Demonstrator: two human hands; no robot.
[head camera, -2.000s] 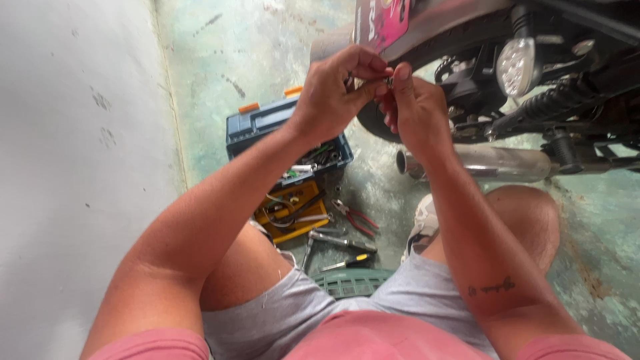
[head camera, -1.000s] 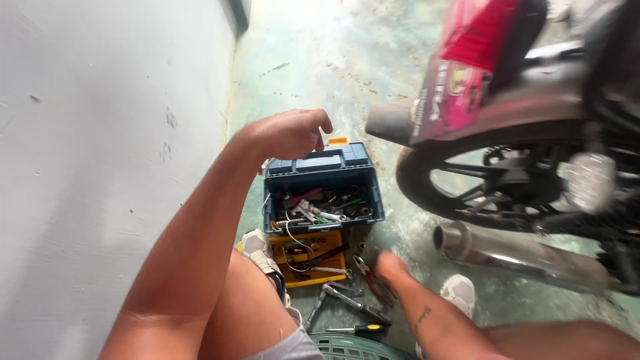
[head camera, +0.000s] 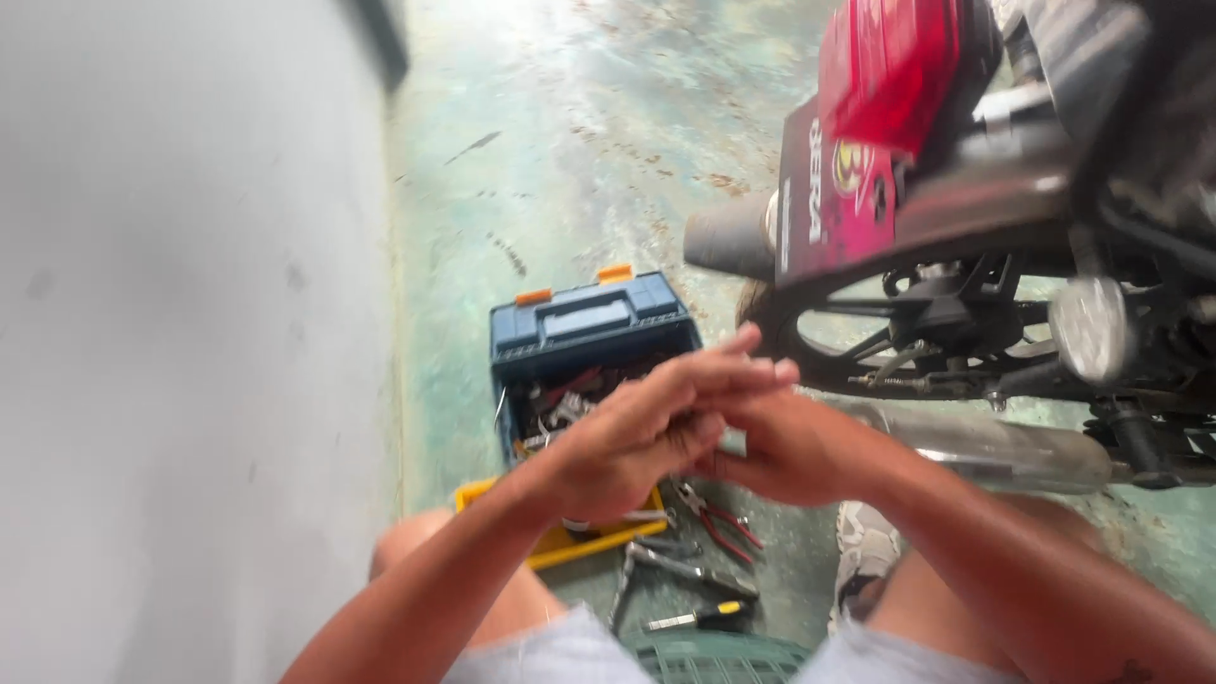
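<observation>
My left hand (head camera: 646, 427) and my right hand (head camera: 788, 442) are pressed together in mid-air, the left fingers stretched out over the right hand. No tool shows in either, though the palms are hidden. Beneath and behind them, a blue plastic toolbox (head camera: 589, 318) with orange latches stands open, full of metal tools. A yellow tray (head camera: 594, 551) sits in front of it, partly covered by my left hand. Red-handled pliers (head camera: 722, 527) lie on the floor just below my right hand.
At the right is a motorcycle with a rear wheel (head camera: 817, 342), silver exhaust muffler (head camera: 997, 446) and red tail light (head camera: 869, 76). Metal tools (head camera: 693, 570) and a yellow-and-black-handled tool (head camera: 708, 615) lie before a green plastic seat (head camera: 722, 660). A white wall (head camera: 199, 342) rises at left.
Two seconds ago my hands were together by the motorcycle's wheel; one second ago they were apart, the right low by the pliers. Now they meet in front of the toolbox. The view has shifted.
</observation>
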